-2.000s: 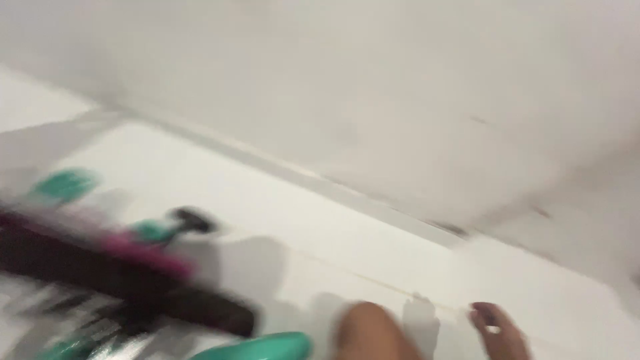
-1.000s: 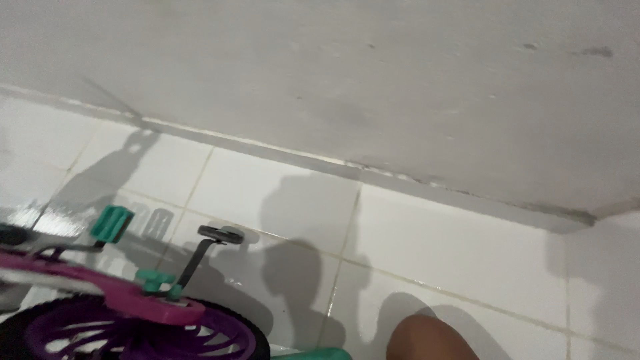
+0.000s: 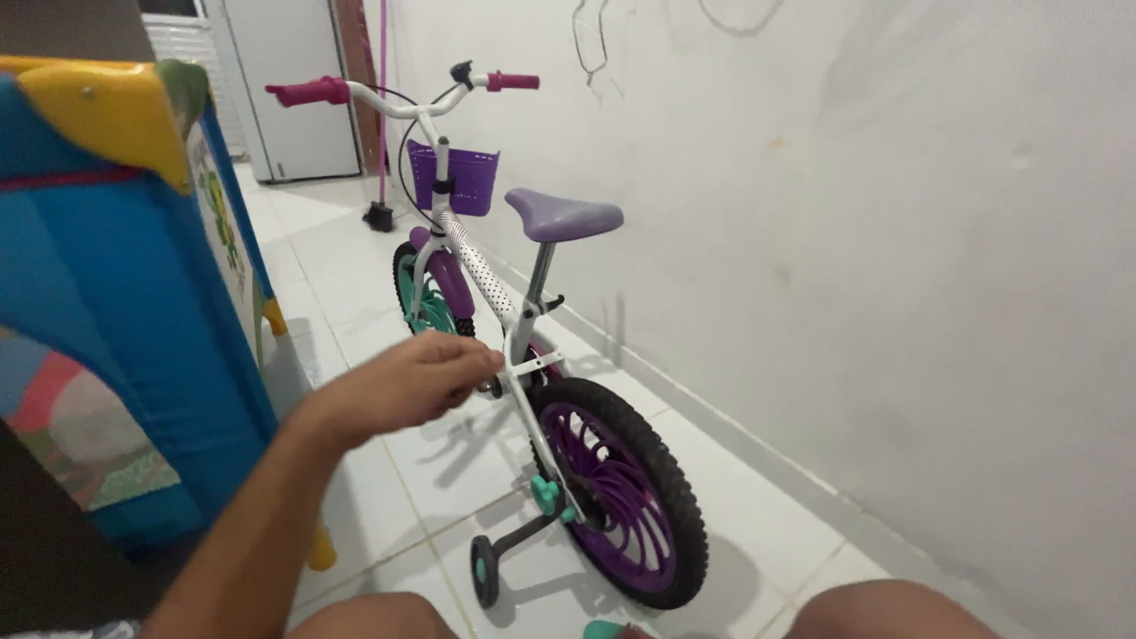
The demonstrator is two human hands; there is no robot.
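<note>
A child's bicycle (image 3: 479, 266) stands upright on the tiled floor, its handlebar pointing away from me. It has a lilac saddle (image 3: 568, 216), a purple basket (image 3: 454, 177) and pink handlebar grips. My left hand (image 3: 426, 377) is at the white frame just behind the seat post, fingers curled down; whether it touches or grips the frame cannot be told. Below it are the rear wheel (image 3: 621, 497) with purple spokes, a teal knob (image 3: 545, 494) and a training wheel (image 3: 484, 571). My right hand is not in view.
A blue and yellow fabric playpen (image 3: 133, 266) stands close on the left. A pale wall (image 3: 799, 222) runs along the right. Behind the bicycle are a broom (image 3: 380, 216) and a white appliance or door (image 3: 284, 89). My knees show at the bottom edge.
The view has swung widely from the wall and floor to the whole bicycle. The bicycle now stands upright, and my left hand has come in beside its frame.
</note>
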